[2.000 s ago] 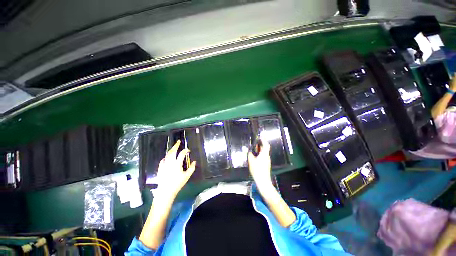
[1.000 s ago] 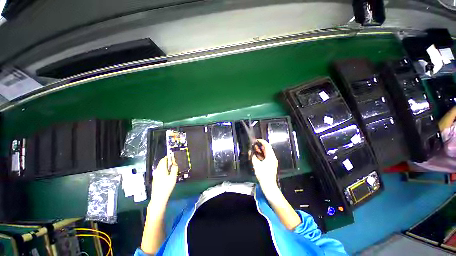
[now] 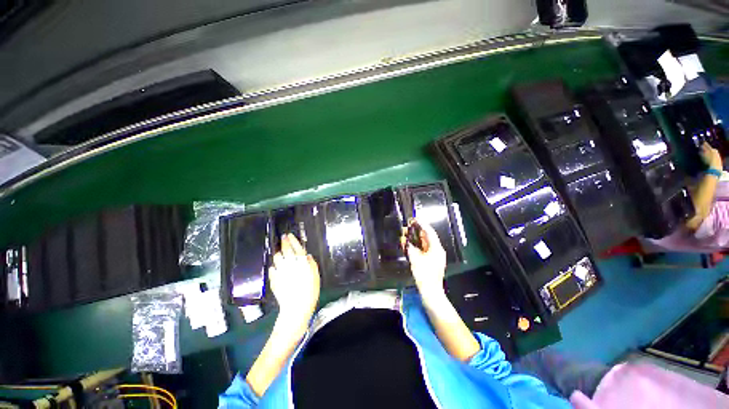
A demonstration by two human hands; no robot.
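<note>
A long black compartment tray (image 3: 314, 260) lies in front of me. A glossy black screen (image 3: 248, 254) fills its leftmost slot, and a screen with bright glare (image 3: 344, 233) lies in the middle slot. My left hand (image 3: 293, 273) is over the second slot, fingertips down on a dark surface; whether they grip anything is hidden. My right hand (image 3: 428, 257) holds scissors by their dark handles (image 3: 415, 235) over the right part of the tray; the blades hardly show. Another glossy screen (image 3: 432, 216) lies in the rightmost slot.
Stacked black trays (image 3: 96, 252), clear bags (image 3: 156, 331) and white pieces (image 3: 206, 310) lie left. Trays of screens (image 3: 511, 196) stand angled right, one unit yellow-edged (image 3: 566, 291). A dark panel (image 3: 480, 307) is near my right arm. Another person's arm (image 3: 703, 192) reaches in at far right.
The open phone unit my left hand held upright is no longer seen; that hand has moved right onto the second slot. A glossy screen now shows in the leftmost slot. My right hand still holds the scissors.
</note>
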